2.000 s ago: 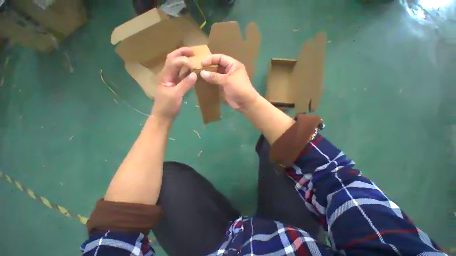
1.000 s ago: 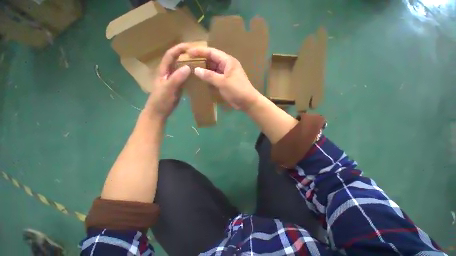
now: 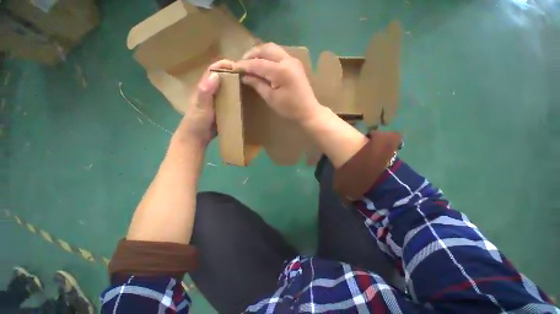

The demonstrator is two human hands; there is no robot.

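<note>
A brown cardboard mailer box (image 3: pixel 230 122) is held in the air above the floor, part folded. One long wall stands up and faces me, and the lid with rounded lobes spreads to the right. My left hand (image 3: pixel 206 101) holds the box's far left corner, thumb on the wall's top end. My right hand (image 3: pixel 279 80) has its fingers at the far end of the box, close to the left fingertips. The right fingertips are partly hidden behind the cardboard.
An open part-folded box (image 3: pixel 351 89) with its lid stands on the green floor to the right. Brown blanks (image 3: pixel 178 43) lie ahead to the left. More cardboard (image 3: pixel 49 27) is at the top left. Another person's shoes (image 3: pixel 70 294) show at the bottom left, near striped tape (image 3: pixel 55 243).
The held box has turned so its long wall faces me and its lid spreads right. My right hand has moved slightly up and right. Shoes have come further into view at the bottom left.
</note>
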